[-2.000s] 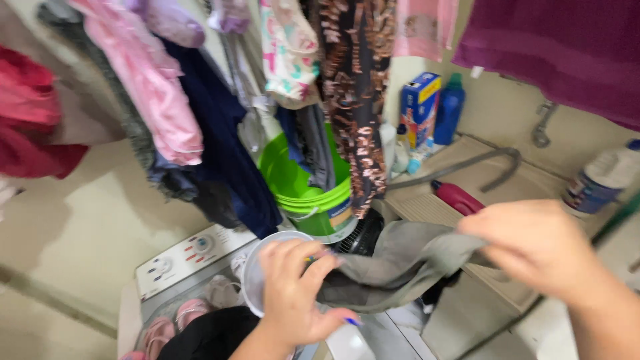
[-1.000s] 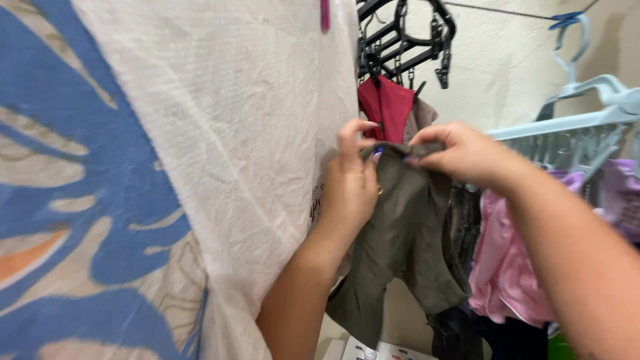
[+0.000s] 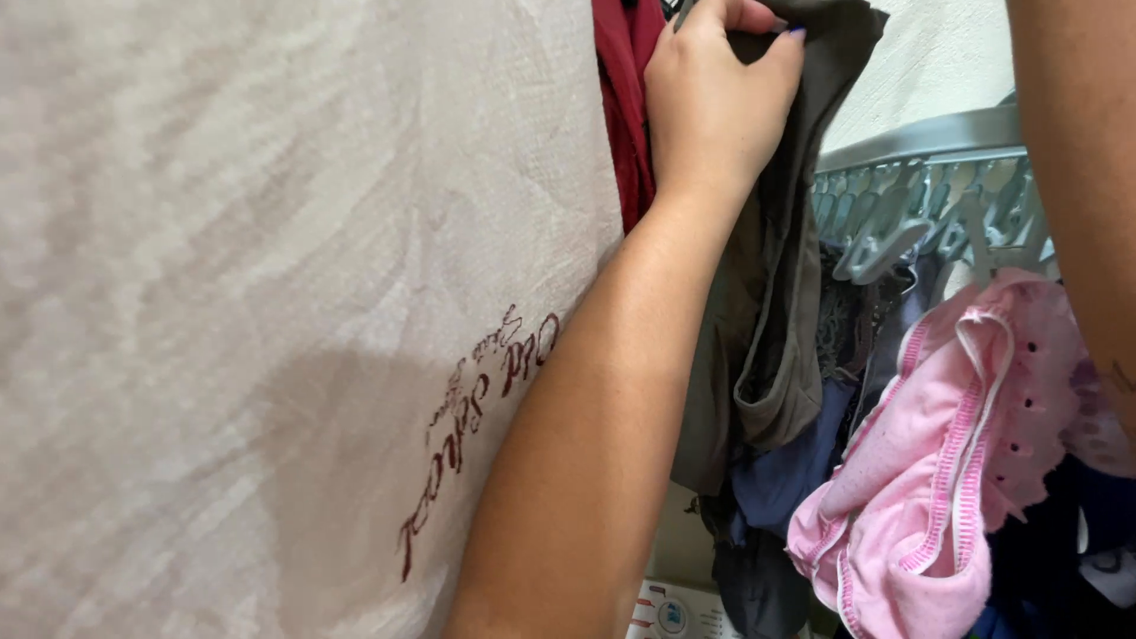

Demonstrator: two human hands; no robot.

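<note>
At the top of the view, my left hand (image 3: 723, 84) pinches the upper edge of a dark olive-grey cloth garment (image 3: 785, 355), which hangs down behind my forearm. A grey clip or peg tip shows by the fingers. Just left of that hand hangs a red garment (image 3: 626, 115). Of my right arm only the forearm shows, at the right edge; its hand is out of the frame above.
A large pale cloth with dark red lettering (image 3: 479, 399) hangs across the left side. On the right, a light blue-grey hanger with clothespins (image 3: 932, 142) holds a pink garment (image 3: 914, 479) and darker clothes. A white control panel (image 3: 679, 612) shows below.
The olive-grey garment was stretched between both hands over the laundry area, then raised beside the pale cloth. My right hand has since moved up out of view. The view is now closer to the cloth.
</note>
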